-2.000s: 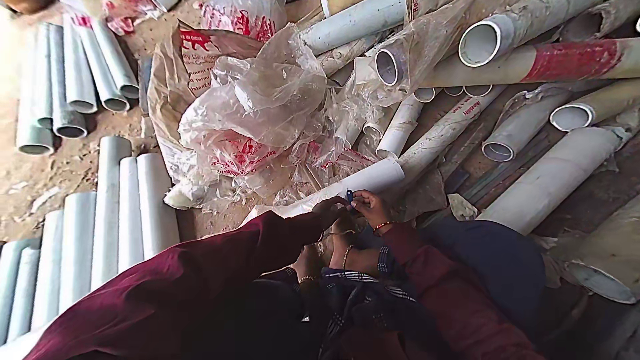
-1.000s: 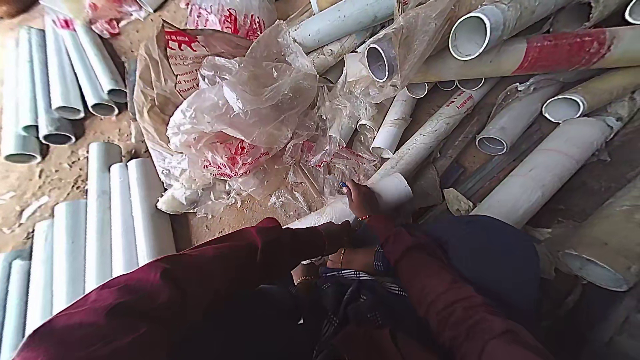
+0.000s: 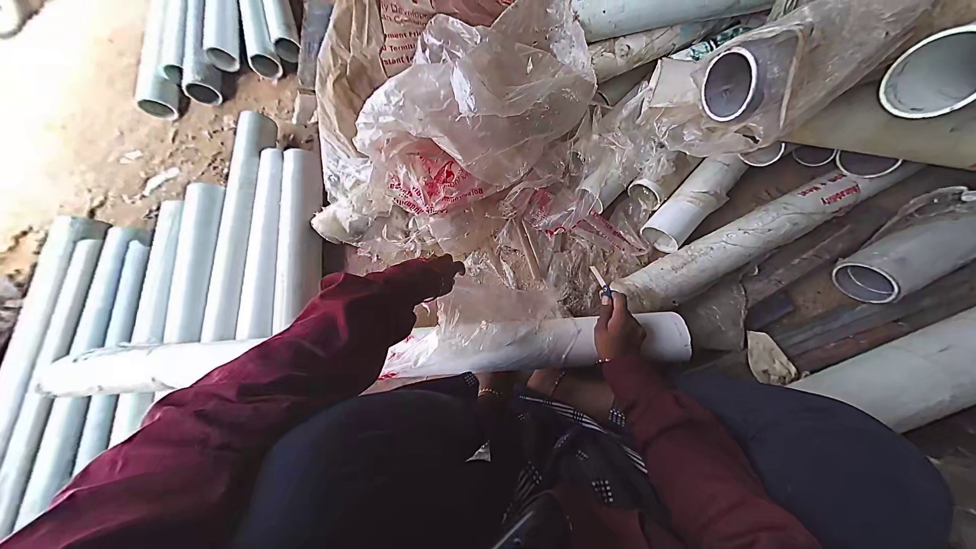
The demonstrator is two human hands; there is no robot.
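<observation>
A white plastic pipe [image 3: 526, 343], partly wrapped in clear film [image 3: 496, 309], lies crosswise in front of my body. My right hand [image 3: 618, 332] is over the pipe near its right end, closed on a small blue-handled tool [image 3: 606, 292] with a pale, narrow tip; its kind is unclear. My left hand [image 3: 435, 280] is extended above the pipe, beside the loose film, its fingers dark and blurred, so whether it grips the film cannot be told. The left sleeve hides part of the pipe.
Crumpled plastic wrapping [image 3: 473, 114] is heaped ahead on the sandy ground. Pale pipes [image 3: 198, 259] stand in a row at left, with more pipes [image 3: 221, 38] behind. Larger pipes [image 3: 930, 72] and a long printed pipe [image 3: 762, 225] are piled at right.
My hands, close together two seconds ago, are now apart, the left farther left and forward. More of the pipe and its film now shows between them. The view has shifted.
</observation>
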